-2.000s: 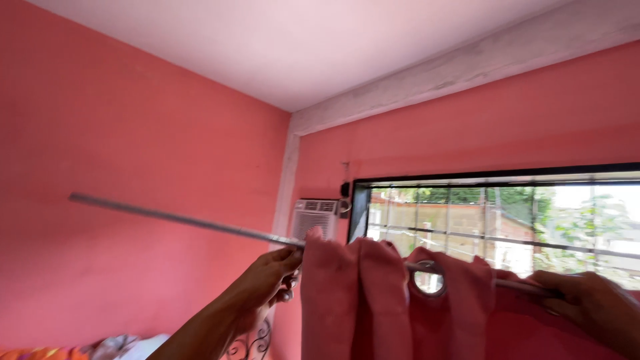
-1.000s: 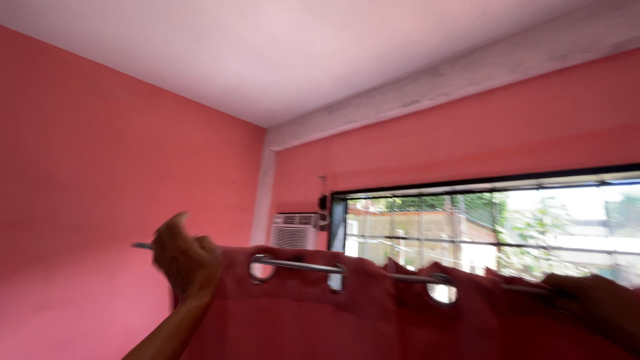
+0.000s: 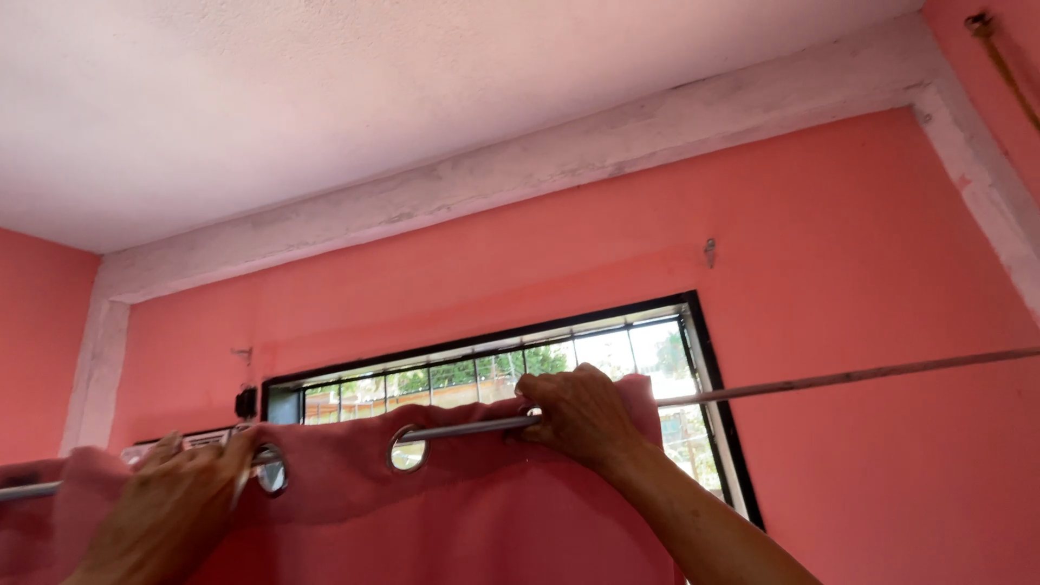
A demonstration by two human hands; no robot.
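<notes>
A red grommet curtain (image 3: 455,512) hangs across the lower part of the view, threaded on a metal curtain rod (image 3: 479,426). My left hand (image 3: 175,496) grips the curtain's top edge and the rod at lower left, beside a metal ring. My right hand (image 3: 573,410) is closed around the rod and curtain top near the curtain's right end, at another ring. Between the hands the rod passes through an open ring (image 3: 408,449). Beyond the curtain's right edge the bare rod runs on to the right, out of view.
Behind the curtain is a black-framed window (image 3: 700,341) with bars. One wall bracket (image 3: 710,253) sits above its right corner, another bracket (image 3: 242,353) above its left. An air conditioner (image 3: 203,439) is partly hidden behind my left hand. A cord (image 3: 1007,73) hangs at upper right.
The curtain, bunched two seconds ago, is spread along the rod. My left hand, raised with fingers apart one second ago, now grips the curtain top. The view has swung right.
</notes>
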